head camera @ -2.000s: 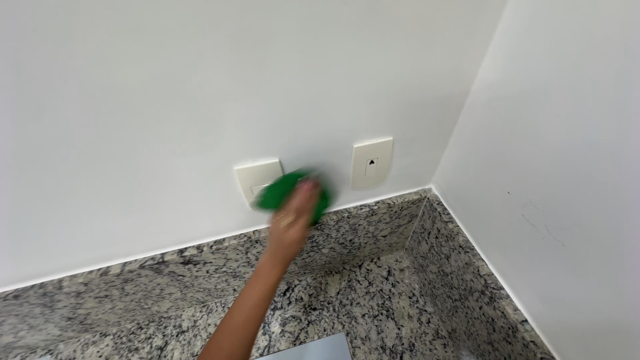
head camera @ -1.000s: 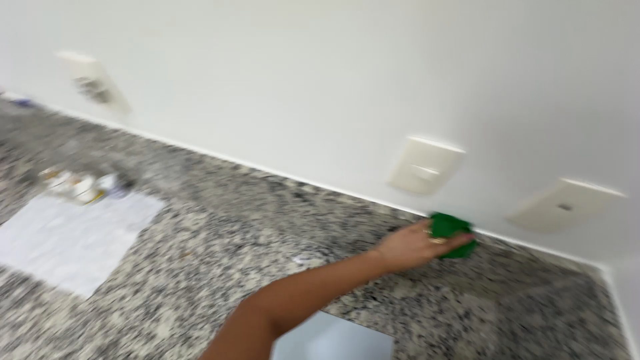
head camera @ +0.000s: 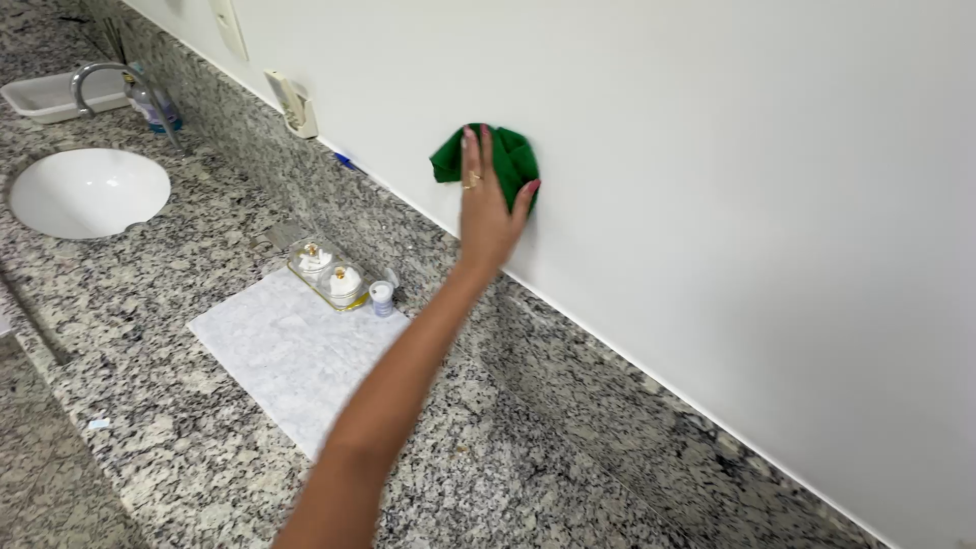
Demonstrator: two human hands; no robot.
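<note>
My left hand presses a folded green cloth against the white wall, just above the granite backsplash. Its fingers point up over the cloth, the thumb lies at the cloth's right edge, and rings show on the fingers. The forearm crosses the counter from the bottom of the view. My right hand is out of view. To the left of the cloth, a blue pen or cap lies on the backsplash ledge, near a white handset in a wall holder.
On the granite counter lies a pale mat; a tray with two glass jars and a small container stand by its back edge. Farther left are a round white sink, a curved faucet, bottles and a white tray.
My left hand with the green cloth was by the wall plates near the corner and is now on a bare stretch of wall farther left. The view has swung left, bringing in the sink.
</note>
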